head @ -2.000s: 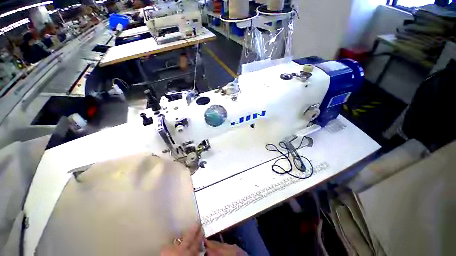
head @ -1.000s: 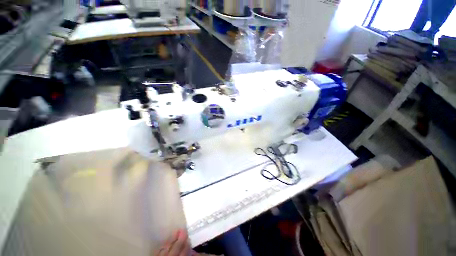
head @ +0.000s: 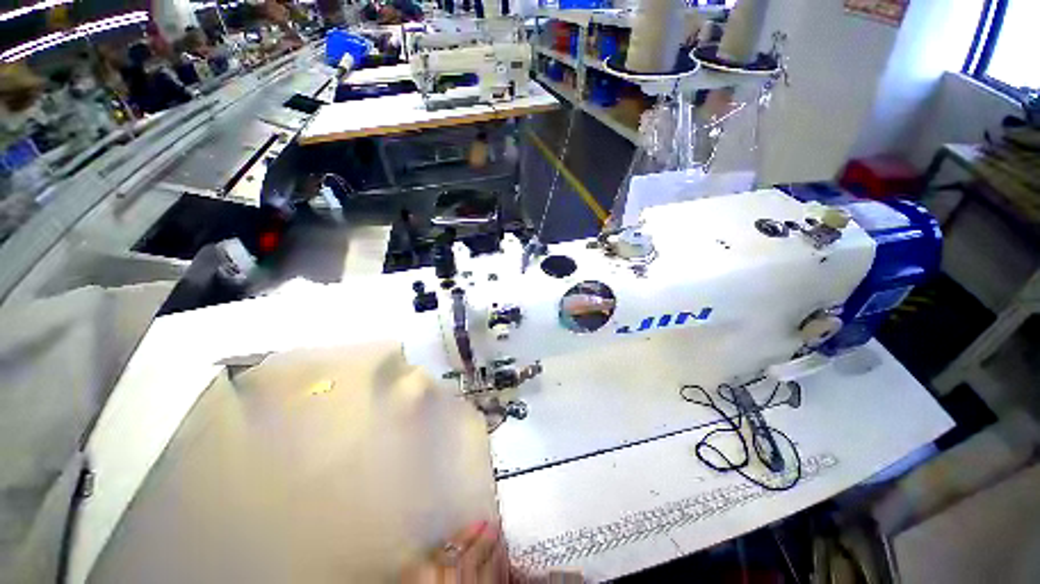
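A large beige fabric panel (head: pixel 308 456) lies over the left part of the white table, its top near the needle area (head: pixel 496 399) of the sewing machine (head: pixel 684 308). A small yellow mark (head: pixel 323 388) shows near the panel's top. My left hand (head: pixel 462 556), blurred and cut off by the bottom edge, holds the panel's right edge at the front of the table. Only a sliver of my right hand (head: pixel 550 576) shows beside it, so its grip is hidden.
Thread snips with a black cord (head: pixel 758 439) lie on the right of the table, behind a printed ruler (head: pixel 673 510). Pale cloth (head: pixel 57 376) hangs at far left. Beige panels (head: pixel 969 530) are at lower right. Two thread cones (head: pixel 656 40) stand behind the machine.
The view swings right, then back left, shifting the scene in the picture. The panel stays beside the needle area. Less of my right hand shows than two seconds ago.
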